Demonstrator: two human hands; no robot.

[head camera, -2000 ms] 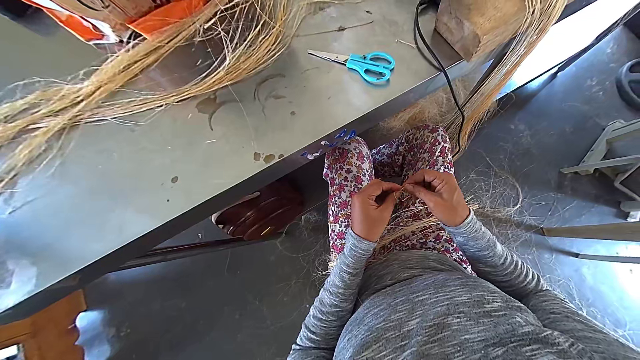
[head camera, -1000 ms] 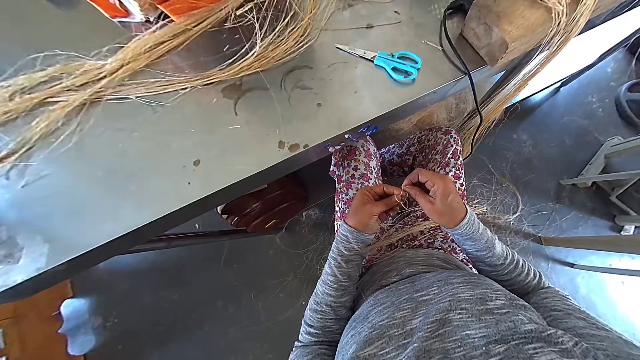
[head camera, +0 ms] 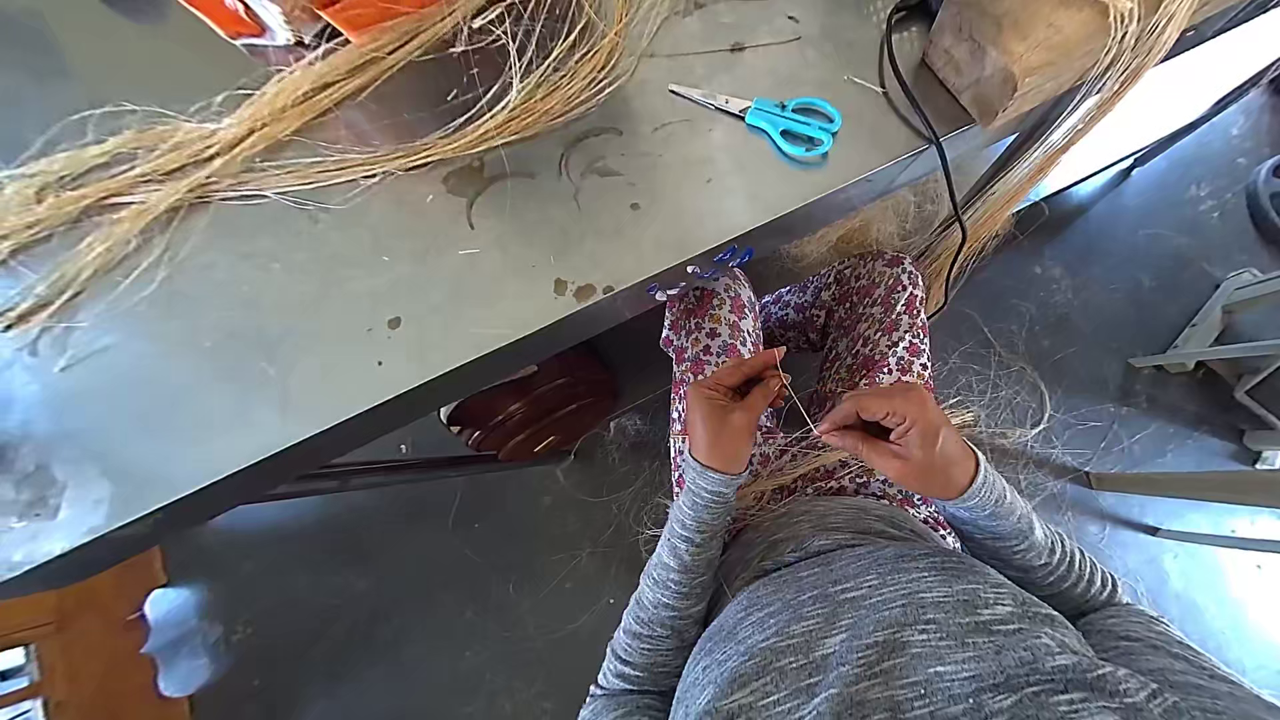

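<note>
Above my lap, my left hand [head camera: 735, 410] pinches one end of a short stretch of thin plant fiber [head camera: 798, 400] between thumb and fingertips. The strand slants down to my right hand [head camera: 900, 435], whose thumb and forefinger pinch it too. Beneath the hands, a bundle of loose pale fibers [head camera: 790, 475] lies across my flowered trousers. Scissors with turquoise handles [head camera: 795, 125] rest on the grey table [head camera: 330, 330], beyond my hands. A long hank of straw-colored fiber [head camera: 230, 150] spreads over the table's far left part.
A wooden block [head camera: 990, 60] stands at the table's far right, with a black cable [head camera: 935, 150] hanging over the edge beside it. More fibers [head camera: 1060, 130] droop there. Under the table is a dark red-brown rounded object [head camera: 540, 405]. A grey metal frame [head camera: 1220, 330] stands at right.
My hands were close together at the fingertips; they are now farther apart, with the strand stretched between them. The scissors and the hank on the table have not moved.
</note>
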